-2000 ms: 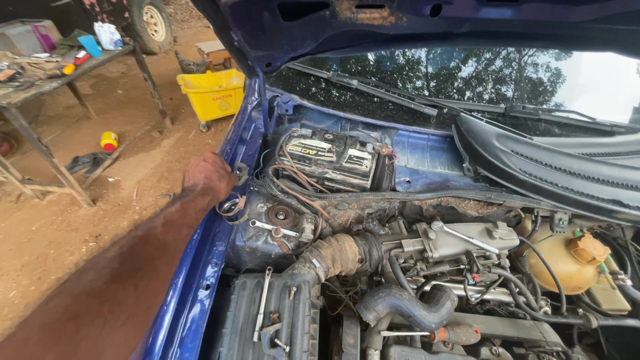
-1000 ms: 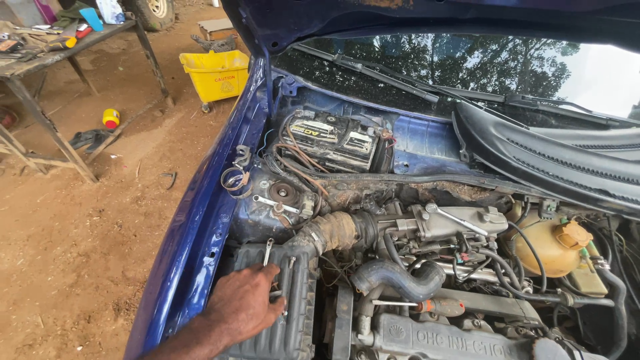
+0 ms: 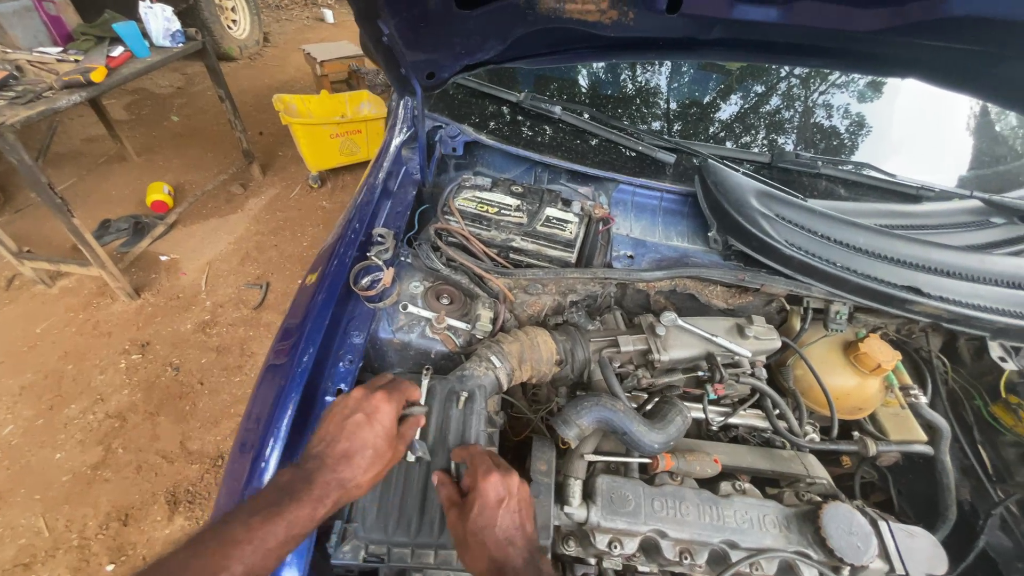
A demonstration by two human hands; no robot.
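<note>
Over the black plastic air filter box (image 3: pixel 400 504), my left hand (image 3: pixel 364 432) pinches a small metal piece (image 3: pixel 414 410) between thumb and fingers. A combination wrench (image 3: pixel 425 384) lies on the box by those fingertips, partly hidden. To its right my right hand (image 3: pixel 488 504) grips a small dark metal part (image 3: pixel 458 468), mostly covered by the fingers. A bolt (image 3: pixel 462 400) stands on the box above the right hand. Another wrench (image 3: pixel 436 315) rests by the strut mount, beside a metal hose clamp (image 3: pixel 374 284).
On the engine lie a screwdriver (image 3: pixel 686 463) and a ratchet wrench (image 3: pixel 704 334). A black radiator hose (image 3: pixel 620 424) curves nearby. The battery (image 3: pixel 520 220) sits behind. Left of the blue fender (image 3: pixel 296 352) are a yellow bucket (image 3: pixel 332 132) and a tool-covered table (image 3: pixel 152 68).
My left hand has moved from the fender near the clamps to the air filter box. My right hand, unseen earlier, has come in over the box.
</note>
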